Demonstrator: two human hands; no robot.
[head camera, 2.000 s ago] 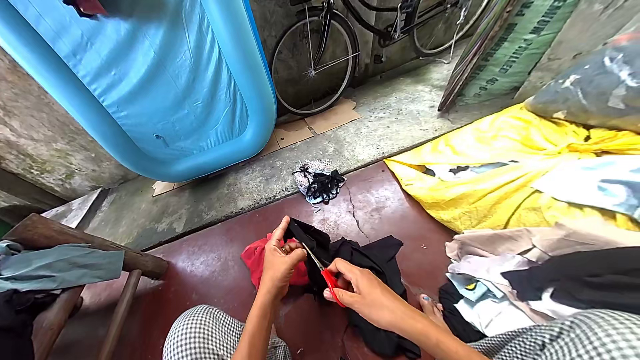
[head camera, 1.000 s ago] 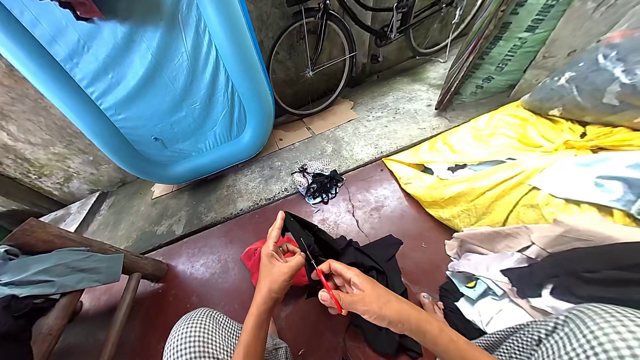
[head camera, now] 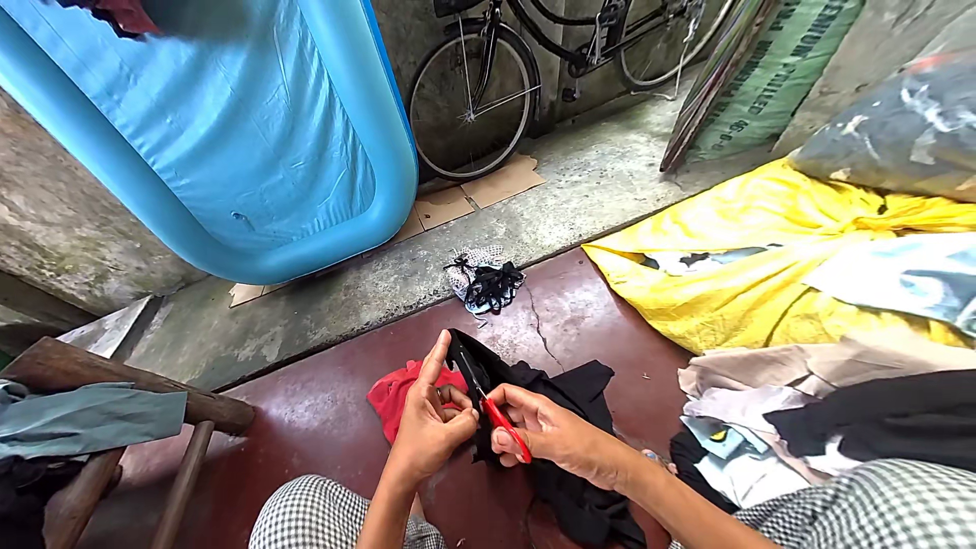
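My left hand [head camera: 438, 415] pinches the edge of a black cloth [head camera: 579, 396], its index finger stretched up along the fabric. In my right hand [head camera: 541, 431] is a pair of scissors with red handles [head camera: 505, 428], the blades lying against the raised part of the black cloth. The rest of that cloth spreads over the floor below and to the right of my hands. A red cloth [head camera: 389, 393] lies behind my left hand. Beyond them, a small heap of black straps and patterned scraps [head camera: 492, 286] rests at the floor's edge.
A yellow sack [head camera: 686, 282] and piled clothes [head camera: 854, 412] lie at the right. A wooden stool [head camera: 206, 412] holding grey cloth stands at the left. A blue inflatable pool [head camera: 305, 252] leans on the wall near a bicycle [head camera: 473, 107]. The red floor [head camera: 305, 427] has a crack.
The scissors' blades, along the black cloth's edge two seconds ago, now point more steeply upward. My right hand has shifted slightly. My left hand still holds the cloth.
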